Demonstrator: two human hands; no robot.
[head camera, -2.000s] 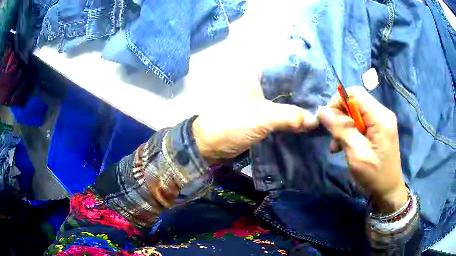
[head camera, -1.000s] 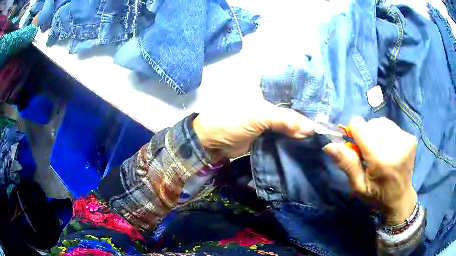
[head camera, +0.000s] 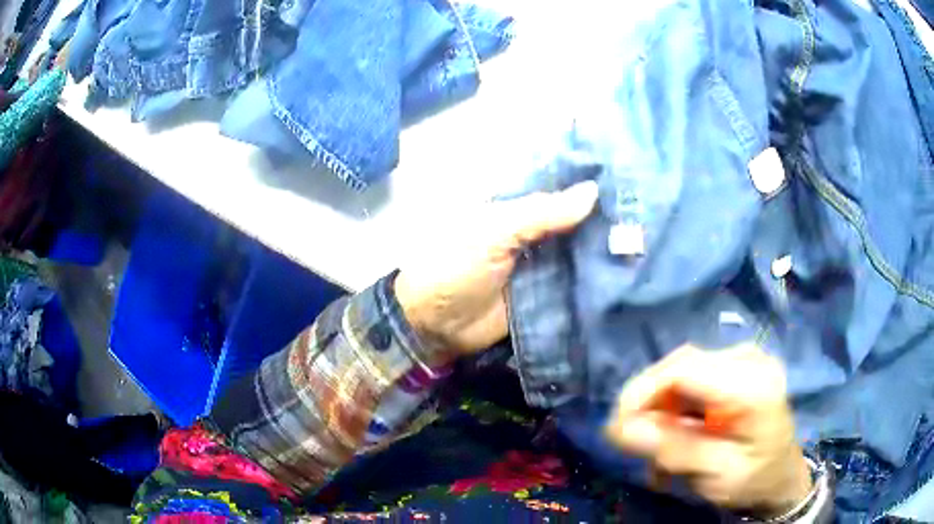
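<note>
A blue denim garment (head camera: 676, 205) lies spread under my hands. My left hand (head camera: 481, 256) holds its folded edge, thumb on top. My right hand (head camera: 717, 425) is low over the cloth, blurred, with the fingers closed around orange-handled snips (head camera: 722, 418); the blades do not show. A small white label piece (head camera: 626, 238) lies on the cloth right of my left thumb. Another white piece (head camera: 766, 171) lies further right, with smaller white scraps (head camera: 781, 266) below it.
Other denim garments (head camera: 343, 92) with frayed edges lie at the back left of the white table (head camera: 307, 215). Blue bins (head camera: 169, 307) stand below the table's left edge. A teal fabric item (head camera: 31, 107) shows at the far left.
My right hand has moved down, away from my left thumb, with the snips. My left hand has shifted slightly up and left. White pieces now show on the cloth between and beside the hands.
</note>
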